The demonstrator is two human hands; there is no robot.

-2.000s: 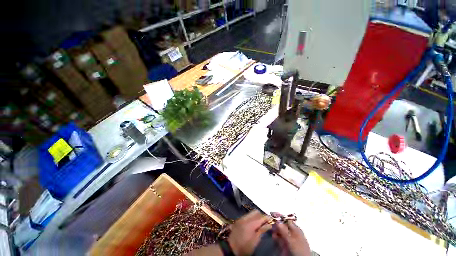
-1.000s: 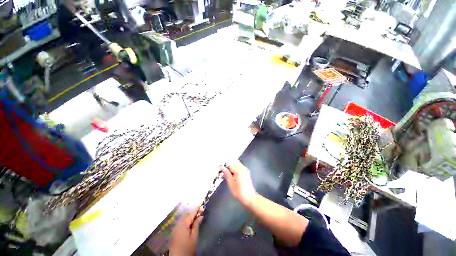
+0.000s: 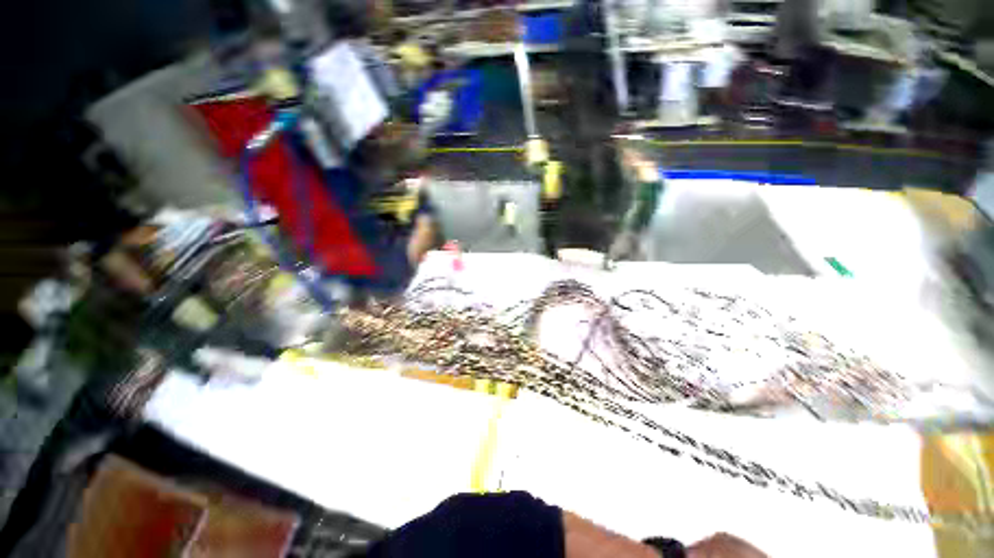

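Observation:
Mottled black, cream and brown braided cords [image 3: 480, 351] lie in a long, loose tangle across the white-covered bench [image 3: 360, 436]. Some cords run to the right in near-straight lines. My left forearm, with a dark sleeve and black wristband, reaches right along the bottom edge. My left hand [image 3: 728, 548] is mostly cut off there, and its fingers and anything in them are hidden. My right hand is out of the picture. The view is blurred.
A red panel [image 3: 316, 207] with a blue hose stands at the left. An orange-brown bin [image 3: 136, 512] is at the lower left. Yellow tape [image 3: 491, 441] crosses the bench. A blurred upright machine part [image 3: 550, 185] stands behind it. Shelves line the back.
The view has swung back to the left and onto the cord-covered bench. Both hands and the short cord piece between them showed before; now only part of my left hand shows, at the bottom edge.

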